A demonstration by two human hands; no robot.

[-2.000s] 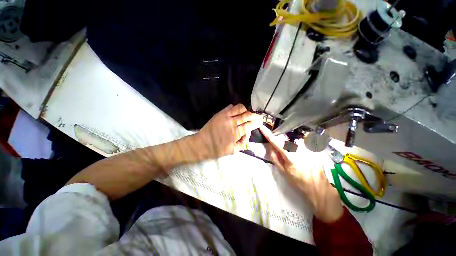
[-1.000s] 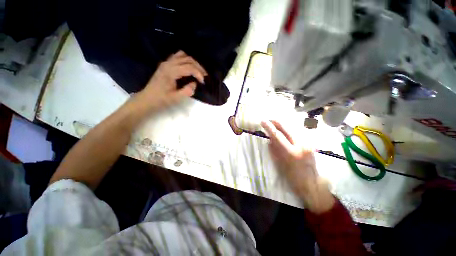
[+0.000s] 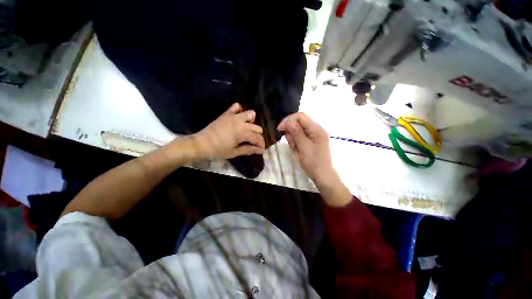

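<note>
A large dark garment piece (image 3: 192,64) lies on the white table left of the needle area, its lower end reaching the table's front edge. My left hand (image 3: 236,135) is on this end with curled fingers, gripping the cloth. My right hand (image 3: 306,140) is just right of it, thumb and fingertips pinched together at the cloth's right edge. Whether a thread or a bit of cloth is between them is too small to tell. Scissors (image 3: 413,140) with one green and one yellow loop lie on the table right of my right hand.
The sewing machine head (image 3: 402,52) with red lettering stands at the upper right, its presser foot area (image 3: 360,90) brightly lit. The white table (image 3: 373,175) has a dark seam line running right. White paper (image 3: 32,175) is at the left, a blue frame (image 3: 413,239) below the table's right part.
My left hand has moved right and down with the cloth, to the table's front edge. My right hand has moved left from beside the needle to the cloth's edge, its fingers now pinched. The view has shifted.
</note>
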